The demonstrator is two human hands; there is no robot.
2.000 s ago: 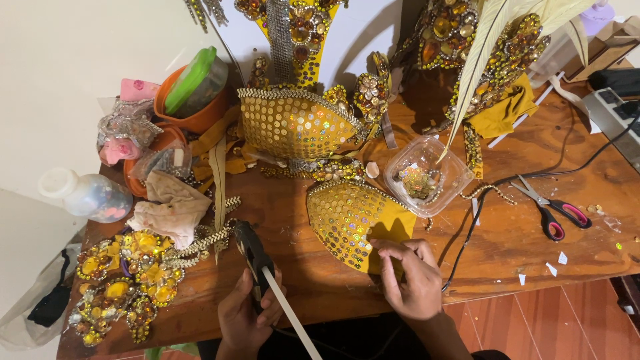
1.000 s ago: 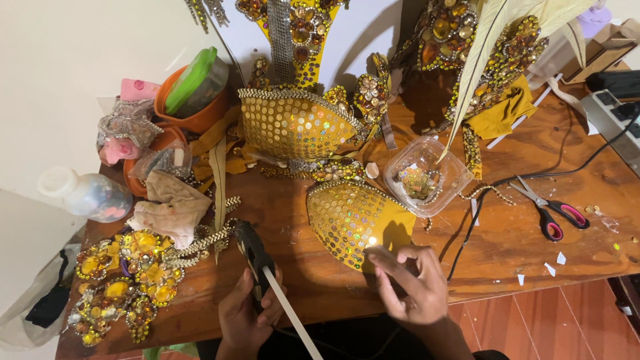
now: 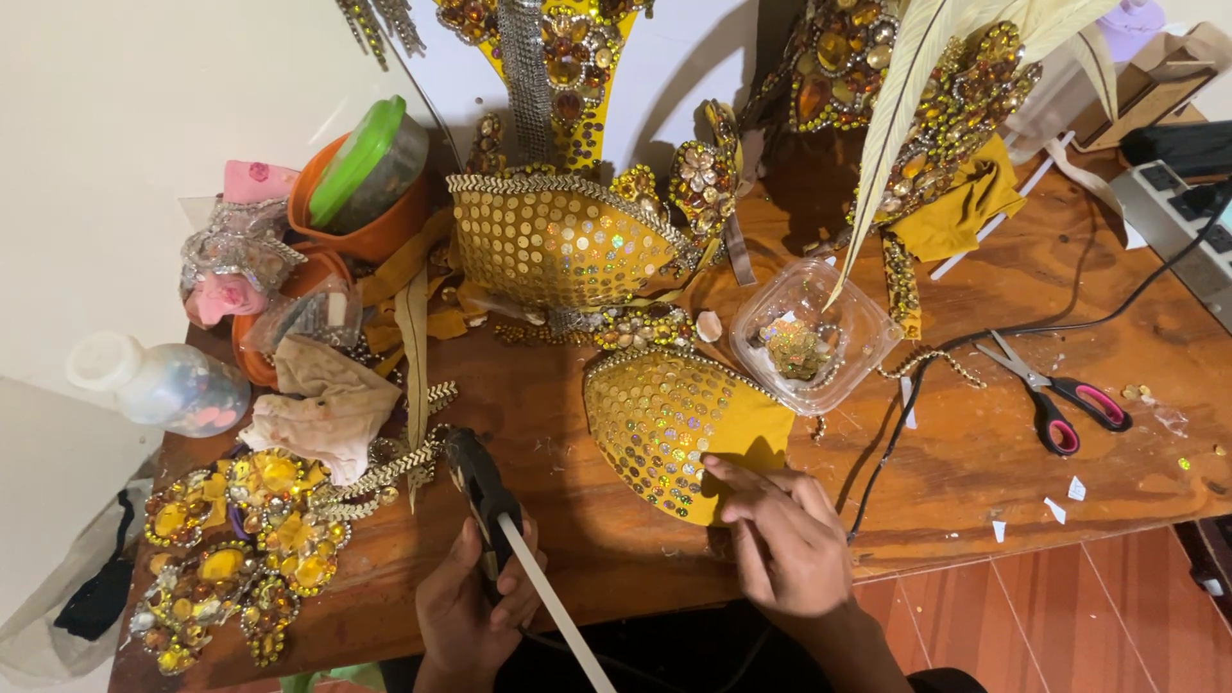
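Observation:
My left hand (image 3: 474, 587) is closed around a black hot glue gun (image 3: 481, 491), with a long white glue stick (image 3: 553, 602) coming out of its back end. My right hand (image 3: 784, 534) rests at a yellow fabric bra cup (image 3: 664, 433), partly covered with gold sequins; one fingertip touches the edge of the sequin rows. Whether a sequin lies under that fingertip cannot be told. Behind the cup stands a second sequined cup (image 3: 558, 245) with chain trim. A clear plastic container (image 3: 871, 351) holding loose gold sequins (image 3: 794, 346) is just beyond my right hand.
Scissors (image 3: 1035, 380) and a black cable (image 3: 900, 428) lie at the right, near a power strip (image 3: 1165, 207). Jewelled appliqués (image 3: 241, 539), a cloth (image 3: 322, 399), a plastic bottle (image 3: 159, 385) and orange pots (image 3: 371, 236) occupy the left. A long feather (image 3: 895, 125) hangs over the container.
My right hand lifted slightly off the cup's bare fabric and came back, its fingertip now at the sequin edge. The left hand with the glue gun has stayed in place.

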